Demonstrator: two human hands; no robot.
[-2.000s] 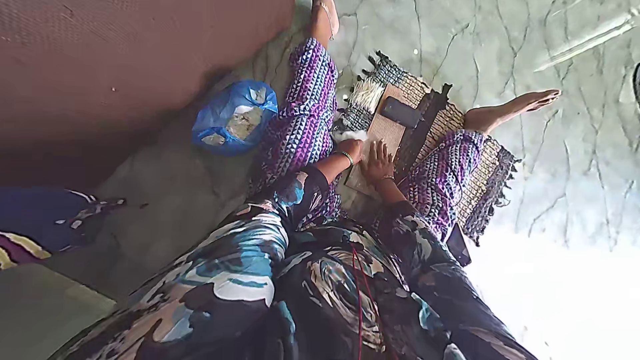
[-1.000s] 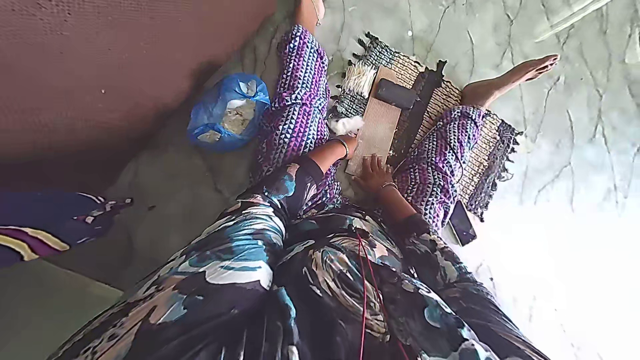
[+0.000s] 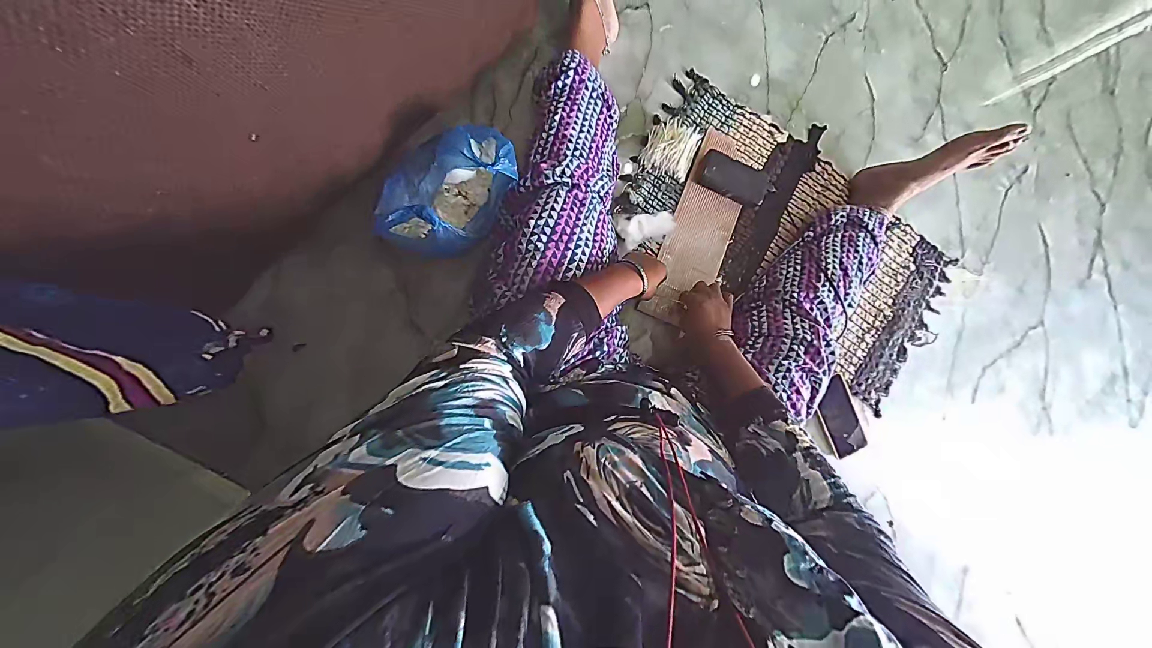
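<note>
A flat, ribbed brown board (image 3: 701, 236) lies between my legs on a woven mat. My left hand (image 3: 647, 273) is at the board's left edge near its lower end, its fingers too small to make out. My right hand (image 3: 706, 309) rests at the board's lower end, fingers bent onto its surface; whether either hand pinches something cannot be told. A dark oblong block (image 3: 734, 178) lies across the board's upper part. A tuft of white fluffy fibre (image 3: 645, 229) sits left of the board, just above my left hand. White strands (image 3: 669, 148) lie on the mat further up.
The woven mat (image 3: 886, 297) with dark tasselled edges extends under my right leg. A blue plastic bag (image 3: 445, 191) with pale contents stands left of my left leg. A phone-like dark object (image 3: 842, 417) lies beside my right thigh. Striped dark blue cloth (image 3: 108, 355) is at far left.
My right hand lay flatter on the board two seconds ago and is now lower, with its fingers bent. The dark block has stayed on the board's upper part.
</note>
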